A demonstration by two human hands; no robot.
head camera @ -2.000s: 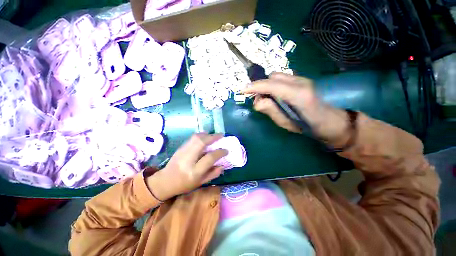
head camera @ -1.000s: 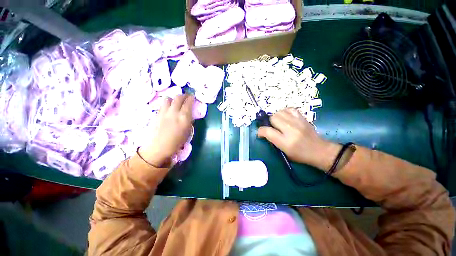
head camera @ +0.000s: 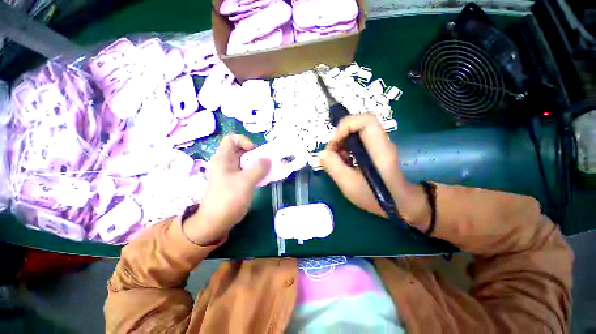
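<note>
My left hand [head camera: 230, 176] holds a pink plastic shell [head camera: 278, 160] by its left end, with a small dark slot showing. My right hand [head camera: 366, 163] grips the black handle of a soldering iron [head camera: 338, 114], its metal tip pointing up over the heap of pale inserts [head camera: 297, 104]. The right fingertips are pinched at the heap's lower edge beside a pale piece; whether they hold it is unclear. Another shell [head camera: 304, 221] lies on translucent strips [head camera: 281, 196] near the bench's front edge.
A clear plastic bag [head camera: 29, 202] spills loose shells [head camera: 121, 218] at left. A brown cardboard box [head camera: 294, 57] with stacked shells stands beyond the inserts. A round fan grille [head camera: 459, 81] is at right, with a small red light near it. The iron's cord runs by my right wrist.
My left hand has moved from the loose shells toward the middle and now holds one. My right hand is still on the iron, turned more upright. The view has shifted.
</note>
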